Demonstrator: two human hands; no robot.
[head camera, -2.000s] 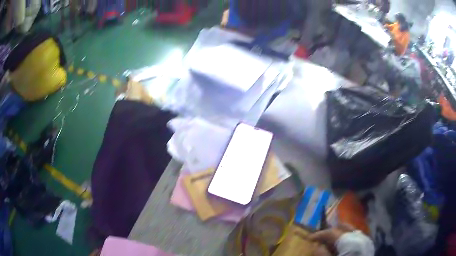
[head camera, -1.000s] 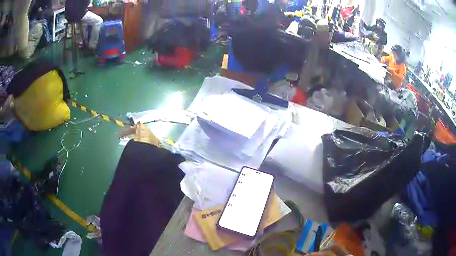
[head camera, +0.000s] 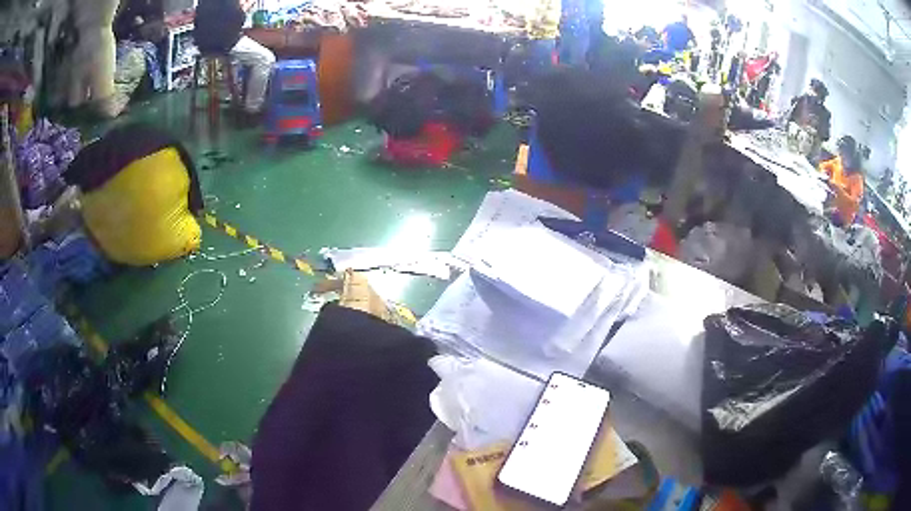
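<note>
A smartphone (head camera: 554, 439) with a bright white screen lies face up near the bottom of the view. It rests on a yellow-brown envelope (head camera: 479, 469) and a pink slip (head camera: 449, 489). A messy stack of white papers (head camera: 534, 289) lies beyond it, with a dark blue clipboard end (head camera: 591, 238) on top. Part of a blue-and-white packet (head camera: 674, 496) shows at the bottom edge, right of the phone. Neither of my hands is in view.
A shiny black plastic bag (head camera: 779, 389) sits on the table at the right. Dark purple-black cloth (head camera: 345, 419) drapes left of the table. A yellow sack (head camera: 145, 215), a blue stool (head camera: 293, 100) and bagged items stand on the green floor. People sit in the background.
The view has tilted up and turned left, so the phone and papers sit lower and further right. The wrapped hand at the bottom right has left the picture.
</note>
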